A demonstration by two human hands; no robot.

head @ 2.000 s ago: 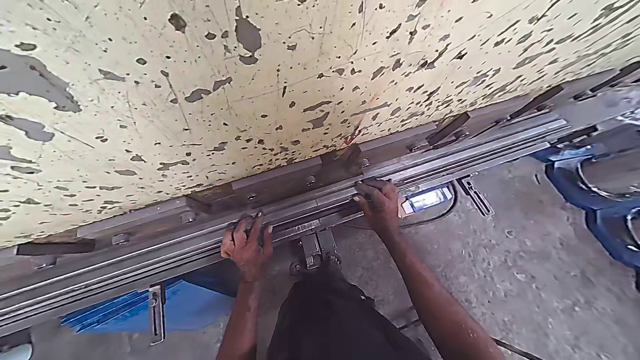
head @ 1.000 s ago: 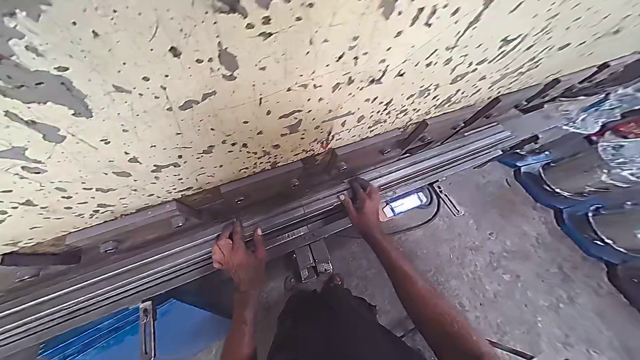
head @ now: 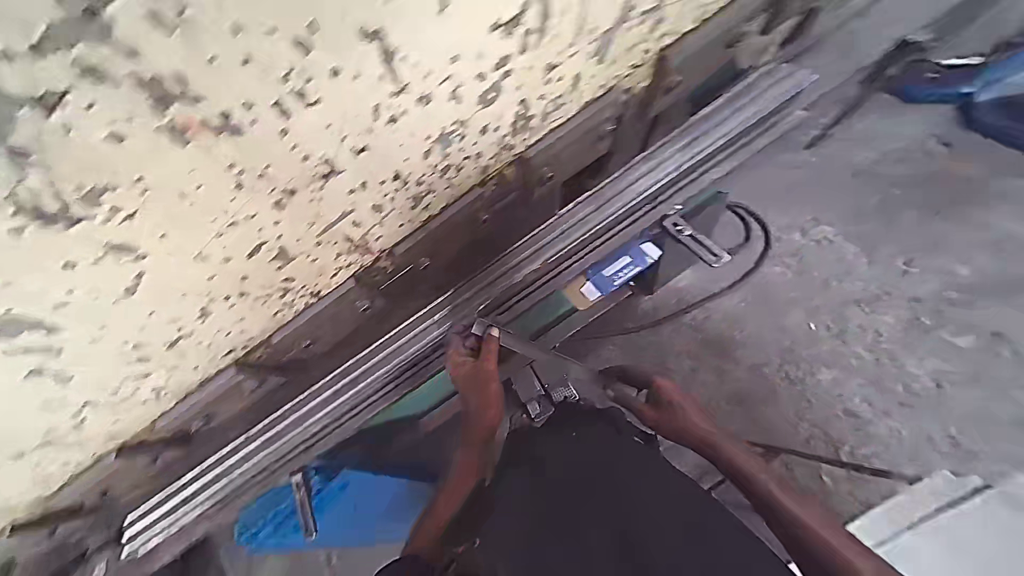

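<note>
Long grey metal bars (head: 592, 210) lie side by side on the bed of a large machine, running diagonally from lower left to upper right. A thin flat metal strip (head: 544, 352) spans between my hands, angled down to the right from the bars. My left hand (head: 477, 360) pinches its upper end, with the thumb on top, right beside the bars. My right hand (head: 652, 400) is closed around the lower end near my body; its fingers partly hide that end. Below the strip, a small metal block assembly (head: 540, 396) sits in front of my torso.
A cream machine panel with flaking paint (head: 240, 176) fills the upper left. A blue and white box (head: 620, 270) rests beyond the bars, near a slotted metal bracket (head: 694, 236) and a black cable (head: 720, 292). Blue sheeting (head: 344, 508) lies lower left.
Both my hands were on the bars before; now they hold the thin strip between them, and my right hand has come back toward my body. The view has rotated strongly.
</note>
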